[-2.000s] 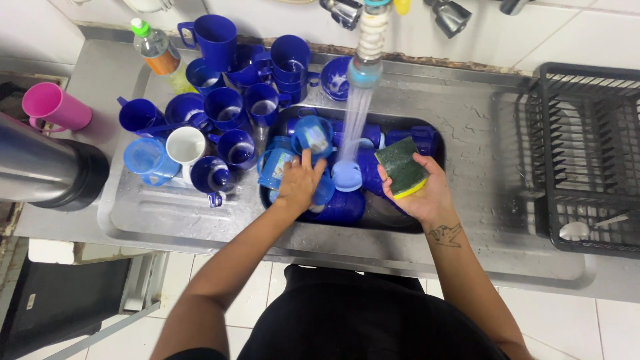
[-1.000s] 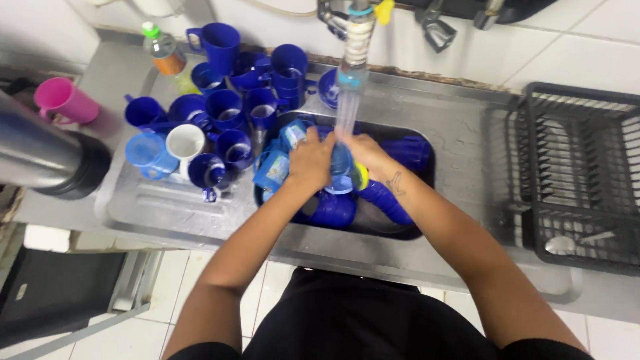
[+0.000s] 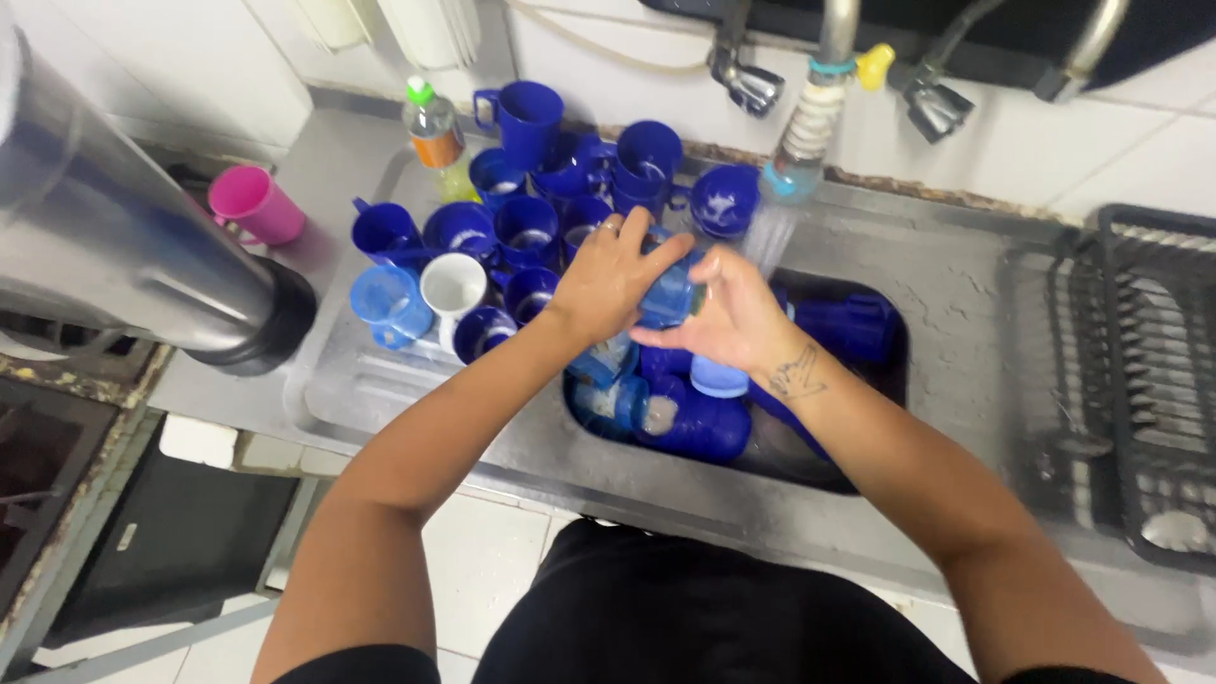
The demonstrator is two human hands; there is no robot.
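Observation:
A translucent blue plastic cup is between my two hands above the left part of the sink basin. My left hand grips it from the left and top. My right hand is at its right side, thumb and fingers around the cup's end; a bit of dark green, perhaps the sponge, shows there. Beneath lie blue cups and a light blue cup in the basin. Water runs from the faucet just right of the hands. Dark blue mugs crowd the drainboard at left.
Among the mugs stand a white mug and a light blue mug. A soap bottle is behind them. Farther left are a pink mug and a large metal cylinder. A black dish rack borders the right side.
Two seconds ago my right hand held a green and yellow sponge apart from my left hand, which was among the cups in the basin. Both hands are now together around a blue cup, raised above the basin.

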